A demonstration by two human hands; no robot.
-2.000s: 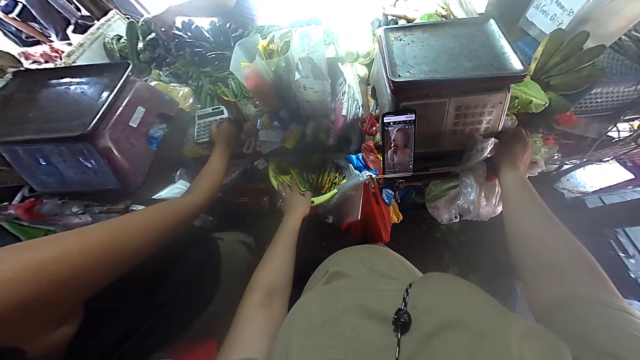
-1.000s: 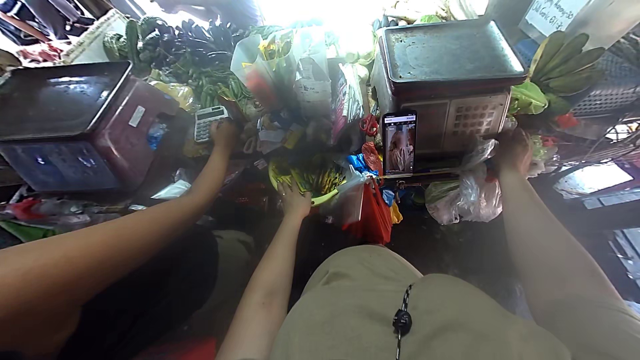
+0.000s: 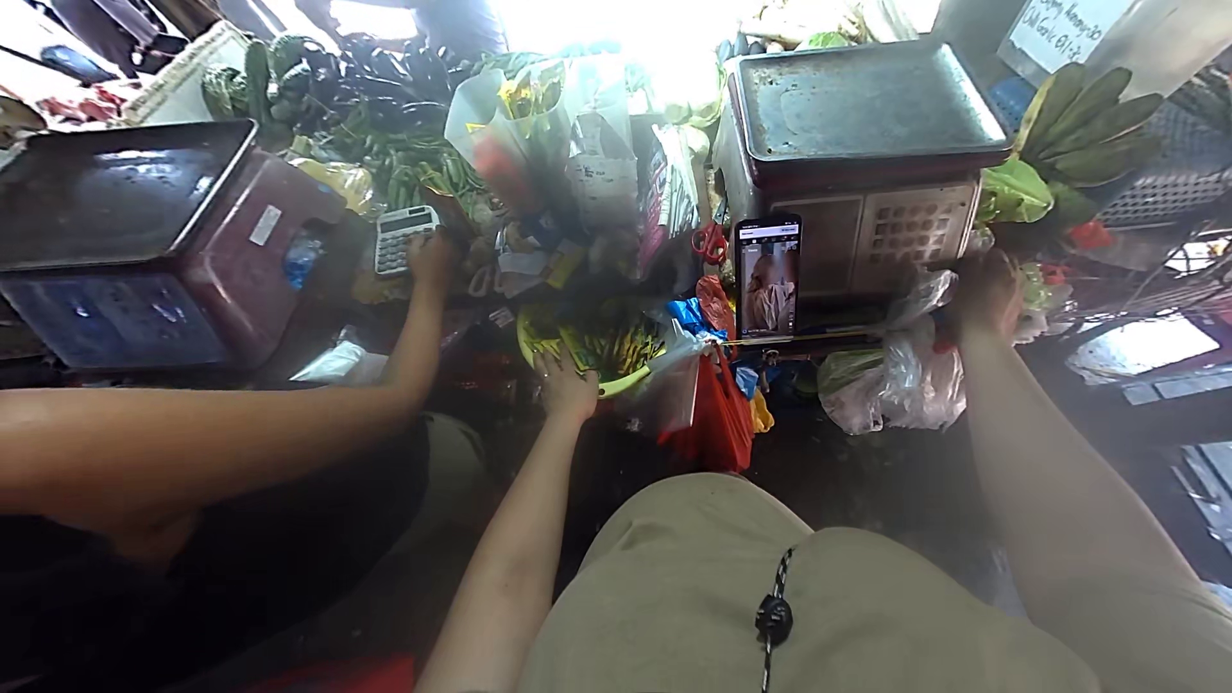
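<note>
My left hand (image 3: pixel 566 387) rests with spread fingers on the near rim of a yellow-green basket (image 3: pixel 616 387), which holds many thin green and yellow items too blurred to name. My right hand (image 3: pixel 988 294) is at the right, by the front corner of a weighing scale (image 3: pixel 871 106); its fingers are dark and blurred, and what it touches is unclear. Clear plastic bags (image 3: pixel 900 380) hang just left of it. Against the scale's front stands a smartphone (image 3: pixel 767 279) with a lit screen. Red plastic bags (image 3: pixel 717 409) hang between the basket and the phone.
At the left, a co-worker's hand (image 3: pixel 433 260) touches a calculator (image 3: pixel 402 239) beside a second scale (image 3: pixel 125 192). Eggplants (image 3: pixel 404 82), green chillies (image 3: pixel 395 159) and bananas (image 3: pixel 1088 125) lie behind. Red-handled scissors (image 3: pixel 710 243) stand near the phone. The co-worker's forearm reaches in from the left.
The picture on the phone's screen has changed. My two hands have stayed in the same places.
</note>
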